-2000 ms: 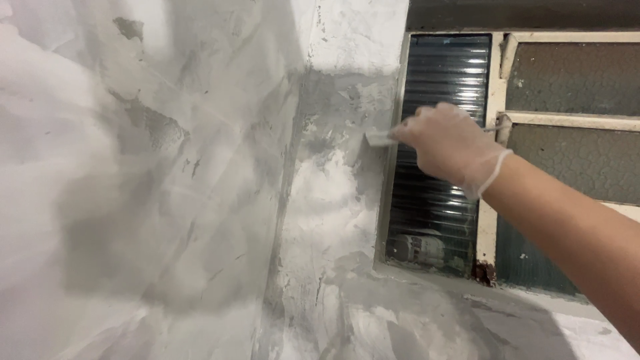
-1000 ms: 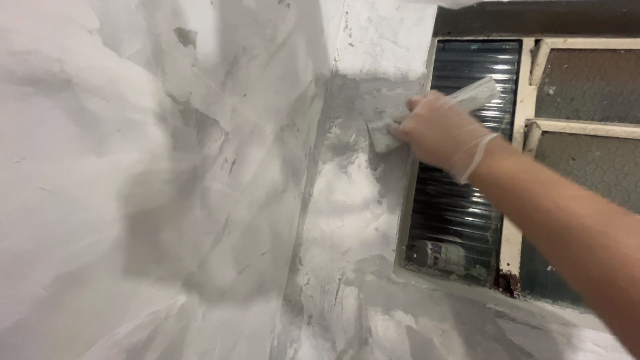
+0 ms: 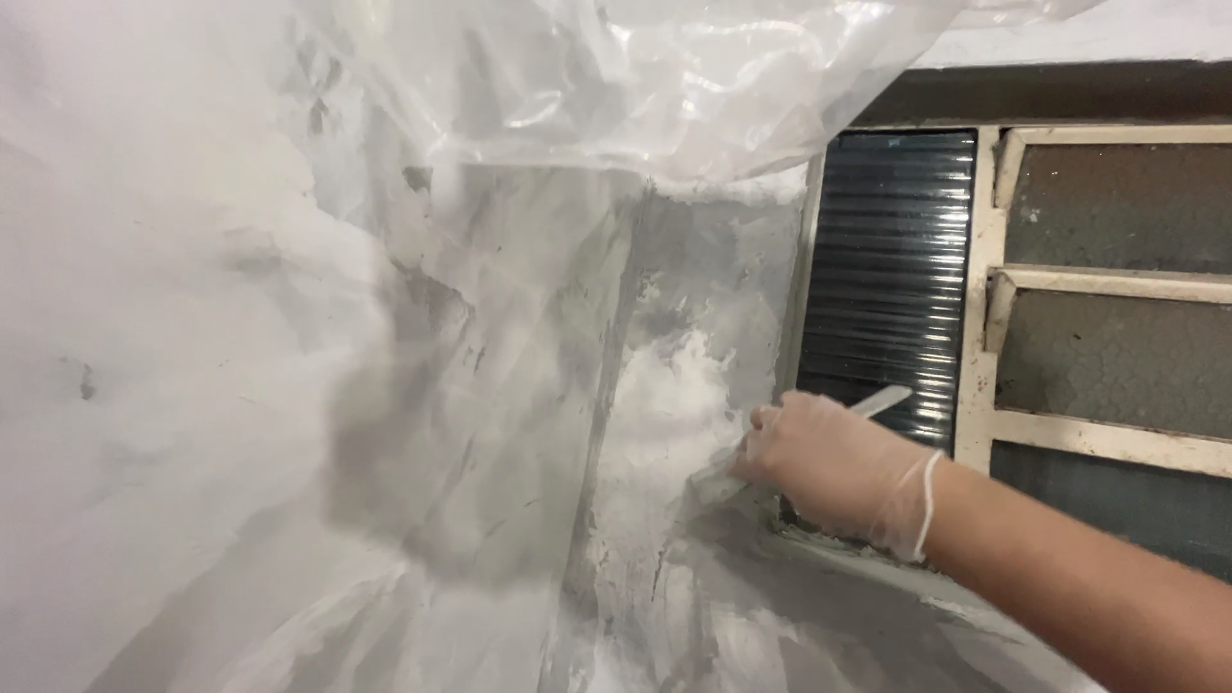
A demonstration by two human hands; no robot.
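Observation:
My right hand, in a thin clear glove, is closed around a putty knife. The knife's pale handle end sticks out above my hand, in front of the dark ribbed window pane. Its blurred blade lies at the lower part of the narrow wall strip beside the window, close to the sill. Patches of grey and white filler cover that strip. My left hand is not in view.
A sheet of clear plastic hangs across the top, and hazy film seems to veil the left wall. At right stands a cream metal window frame with textured panes. Below it runs the smeared grey sill.
My right hand has moved down the wall strip with the putty knife, from beside the upper pane to near the sill. More of the plastic sheet now shows at the top.

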